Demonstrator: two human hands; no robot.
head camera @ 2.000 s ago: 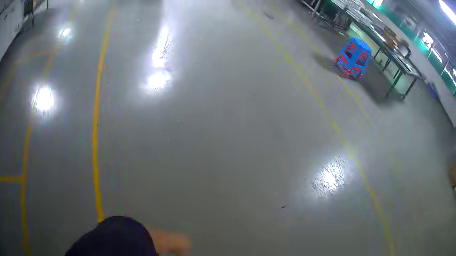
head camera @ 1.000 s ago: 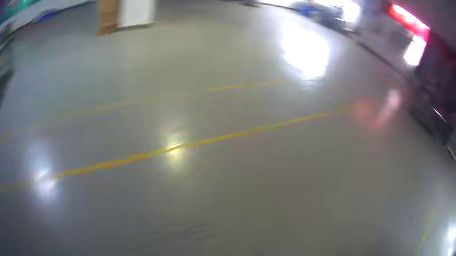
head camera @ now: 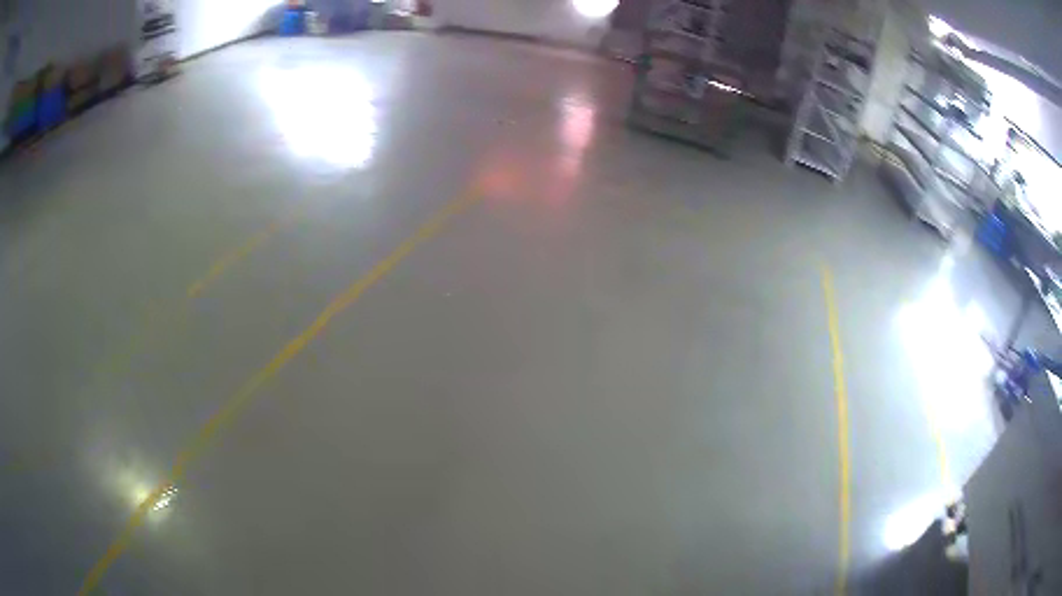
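Observation:
Neither of my hands is in the picture. Nearest in front of me lies a grey, shiny floor. A yellow line runs across it from the lower left up to the middle. Another yellow line runs down the right side. The view is somewhat blurred. No tool or workpiece can be made out.
A large grey panel or box stands at the lower right edge. Metal shelving and a dark rack or cart stand at the back. Blue and brown items line the left wall. Blurred benches line the right side.
The view has swung round to another part of the room. The blue stool and the dark-clothed part with blurred skin at the bottom, seen two seconds ago, are out of view.

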